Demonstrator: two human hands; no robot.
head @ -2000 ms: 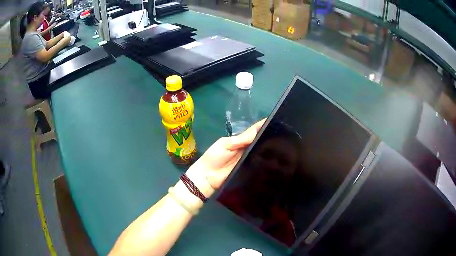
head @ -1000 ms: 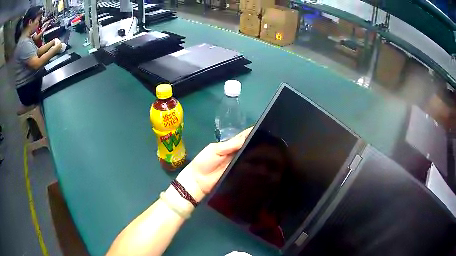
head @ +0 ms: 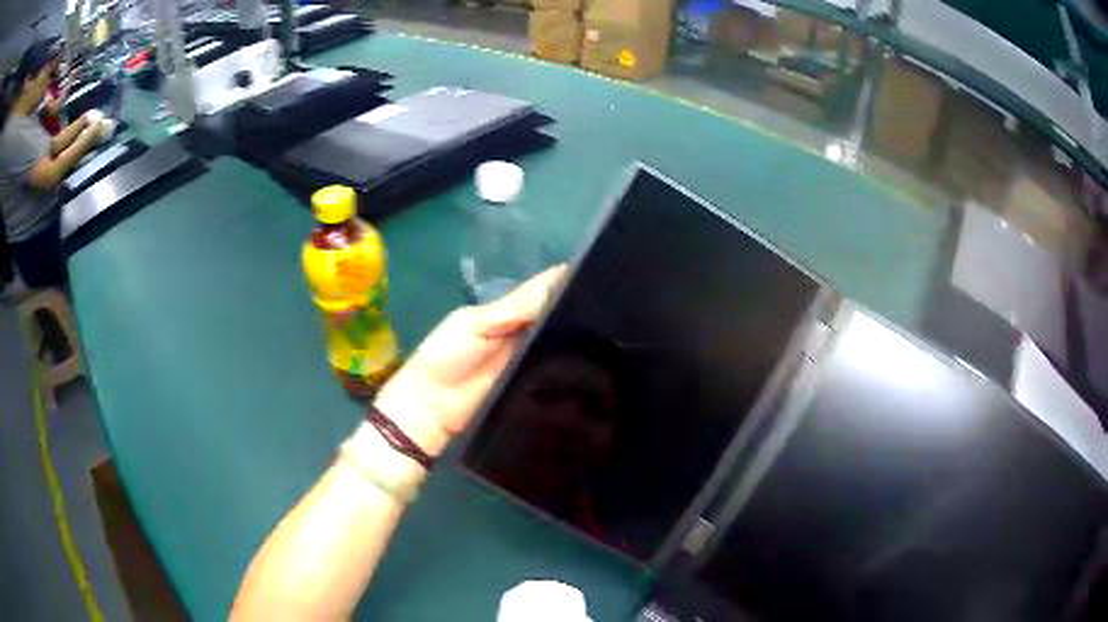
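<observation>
My left hand (head: 468,365) holds the outer edge of a glossy black side screen (head: 656,365), which stands tilted and mirrors a person. Silver hinges (head: 699,535) join it to the wide centre display (head: 936,474), which has a bright light reflection and is cut off by the right and bottom edges. A corner of the keyboard deck shows at the bottom, under the hinge. My right hand is not in view. A white rounded thing (head: 543,603), perhaps a cap or tissue, is cut off by the bottom edge.
A yellow-labelled bottle (head: 349,298) and a clear bottle with white cap (head: 496,237) stand on the green bench (head: 219,401) beyond my left hand. Stacked dark laptops (head: 413,140) lie farther back. A person (head: 30,158) works at far left. Cardboard boxes (head: 626,37) stand behind.
The view has shifted, so the bottles, my left hand and the side screen sit farther left. More of the centre display shows, now with a bright reflection. My left hand keeps its hold.
</observation>
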